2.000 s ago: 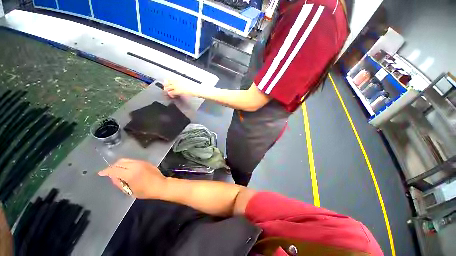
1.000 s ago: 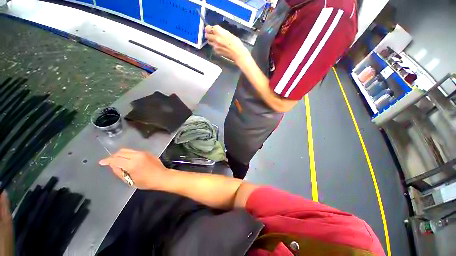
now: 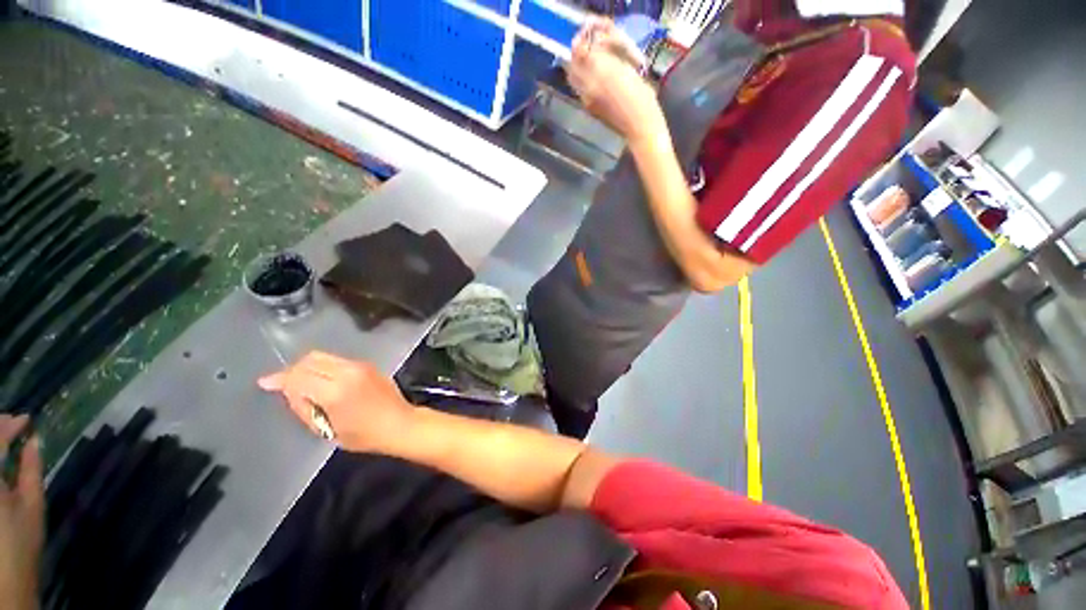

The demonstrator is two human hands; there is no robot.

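Note:
My right hand (image 3: 339, 400) is closed around a thin applicator; its pale handle end (image 3: 320, 421) shows below the fingers, and its fine needle points toward the cup. A clear cup (image 3: 281, 281) with black liquid stands on the metal table (image 3: 256, 411), beyond my hand. My left hand (image 3: 19, 512) is cut off by the left edge; whether it holds anything cannot be told. Black straps (image 3: 119, 512) lie piled on the metal near it. More black straps (image 3: 89, 280) lie in a row on the green speckled surface (image 3: 268, 179).
Dark brown leather pieces (image 3: 399, 272) lie beside the cup. Grey-green cloth (image 3: 482, 337) is bundled on a seat beside the table. A single black strip (image 3: 419, 144) lies at the far end. A person in a red shirt (image 3: 816, 143) and grey apron stands just beyond the seat.
The other person's hand has left the table corner by the leather, lifted, and moved right. More of my left hand shows at the left edge. My right hand keeps nearly the same pose.

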